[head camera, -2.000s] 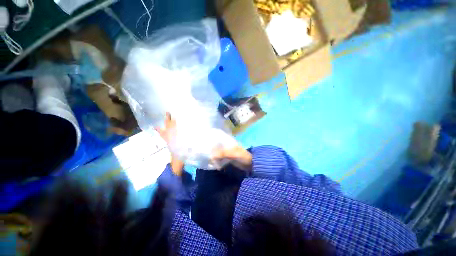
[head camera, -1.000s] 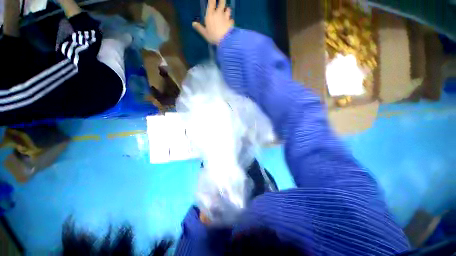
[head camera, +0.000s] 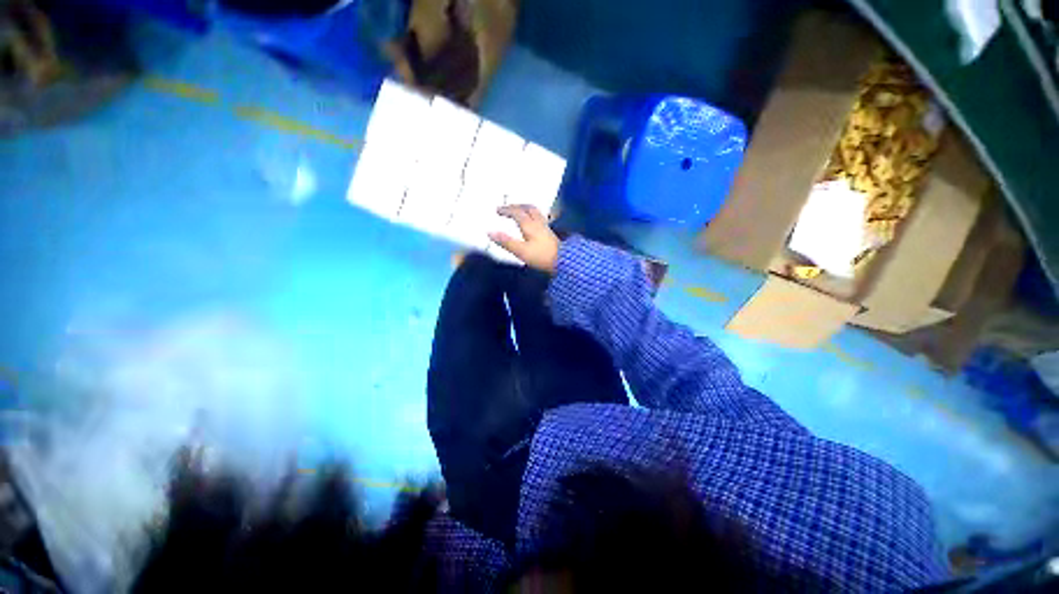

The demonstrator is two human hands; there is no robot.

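Note:
A white block-like stack (head camera: 447,163) with dark seams lies at upper centre, low near the floor. My right hand (head camera: 528,238) is over its lower right corner, fingers apart and slightly curled; whether it touches the stack is unclear. A blurred, translucent plastic bag or film (head camera: 139,418) spreads at the lower left. My left hand is not visible; only a piece of its sleeve shows at the bottom, so whether it holds the film cannot be seen.
A blue stool (head camera: 685,163) stands right of the stack. An open brown carton (head camera: 795,308) holds yellow pieces (head camera: 888,145) and a white piece (head camera: 830,226). A dark green bench edge (head camera: 975,116) crosses the upper right. Blue floor (head camera: 256,244) has yellow lines.
The plastic bag has gone from the centre in front of me to the lower left. My right hand has come down from the bench side to the white stack. The view has turned.

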